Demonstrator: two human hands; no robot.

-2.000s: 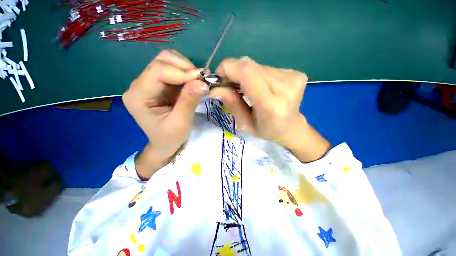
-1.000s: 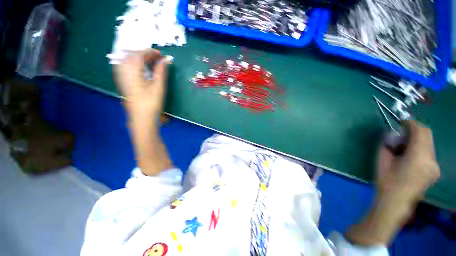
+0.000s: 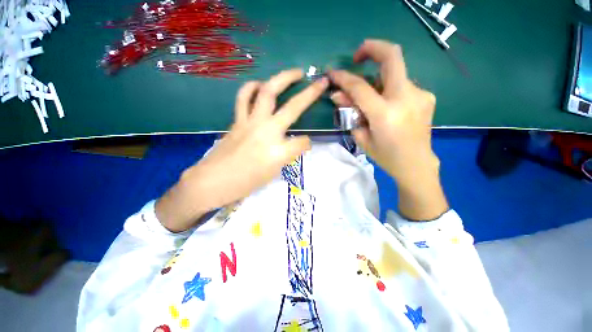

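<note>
My left hand (image 3: 250,146) is over the near edge of the green mat, palm down. Its fingers are spread and the thumb is apart, with no part seen held. Its fingertips meet those of my right hand (image 3: 396,113). My right hand holds a small dark and silver piece (image 3: 348,118) in its curled lower fingers, while its index finger points to the meeting spot. A tiny white end piece (image 3: 312,71) lies on the mat beside the fingertips. Whether a thin lead lies under the fingertips is hidden and blurred.
A pile of red leads (image 3: 195,29) lies on the green mat (image 3: 298,29), left of centre. White strips (image 3: 23,52) lie at the far left. Joined units (image 3: 441,29) lie at the upper right. A pale blue plate with a grey-white body (image 3: 582,78) is at the right edge.
Both hands have come from far apart, left by the white strips and right by the joined units, to the middle. The view has shifted, so the blue trays are out of it.
</note>
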